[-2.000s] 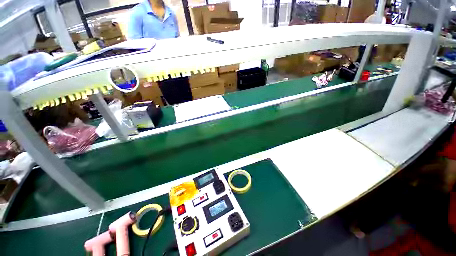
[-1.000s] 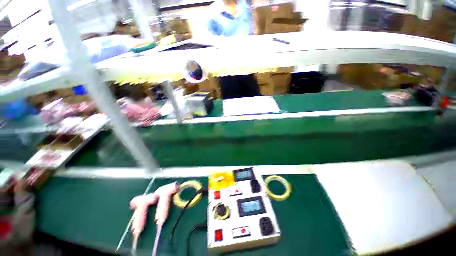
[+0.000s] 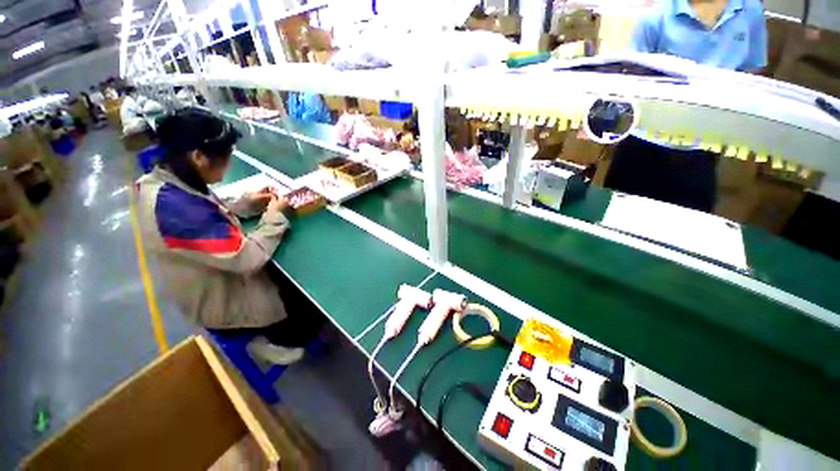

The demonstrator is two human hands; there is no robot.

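Neither of my hands is in the picture. Two pale pink hair dryers [image 3: 436,317] lie side by side on the green bench [image 3: 355,267], left of the test box. Their thin pale cords hang over the bench's front edge to a bundled end with plugs [image 3: 385,421]. The white electrical test box [image 3: 559,405] has dark displays, red switches and a black knob, with a shiny orange-yellow item [image 3: 545,341] on top. Black leads [image 3: 449,351] loop from its left side. A masking tape roll [image 3: 476,326] lies behind the dryers; another tape roll [image 3: 659,427] lies right of the box.
A large open cardboard carton [image 3: 147,414] stands at lower left. A seated person [image 3: 207,230] works at left by small brown trays [image 3: 348,171]. White posts [image 3: 436,175] and an overhead shelf with a round ring [image 3: 612,120] cross the view. Another person [image 3: 705,35] stands opposite.
The view has swung left. The bench things now appear further right, and the seated person, floor aisle and carton have come into view. The dryers and test box keep their places on the bench.
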